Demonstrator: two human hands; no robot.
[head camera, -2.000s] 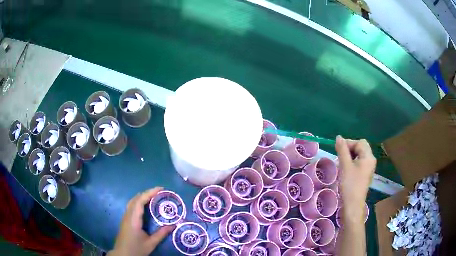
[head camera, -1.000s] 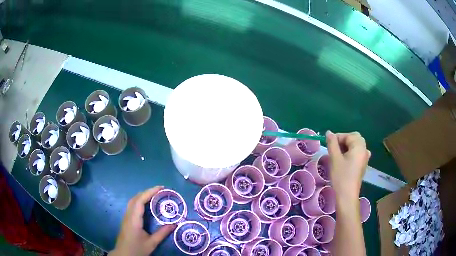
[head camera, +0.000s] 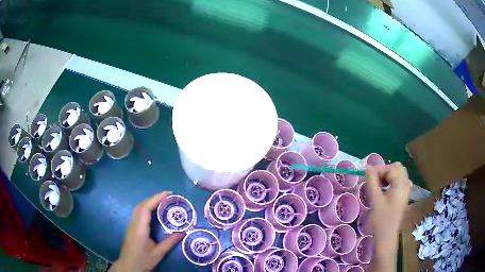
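Observation:
My left hand (head camera: 144, 234) is around a pink fan housing (head camera: 176, 214) standing on the bench, thumb and fingers at its rim. My right hand (head camera: 390, 194) holds a green applicator stick (head camera: 335, 170) nearly level over the pink housings on the right. The stick's tip is over the mouth of one pink housing (head camera: 287, 171); whether it touches the hub I cannot tell. Many pink housings stand upright with open mouths. A large white tub (head camera: 224, 125) stands behind them, its top overexposed and its contents unclear.
Fitted housings with white fan wheels (head camera: 111, 132) stand at left. The green conveyor (head camera: 159, 42) runs behind the bench. At right are a brown carton flap (head camera: 452, 146) and a pile of white fan wheels (head camera: 442, 231). Red cloth (head camera: 32, 239) shows at lower left.
My right hand and the stick have moved from beside the tub's rim down and right, over the pink housings. My left hand stays at the same housing. The whole view has shifted slightly.

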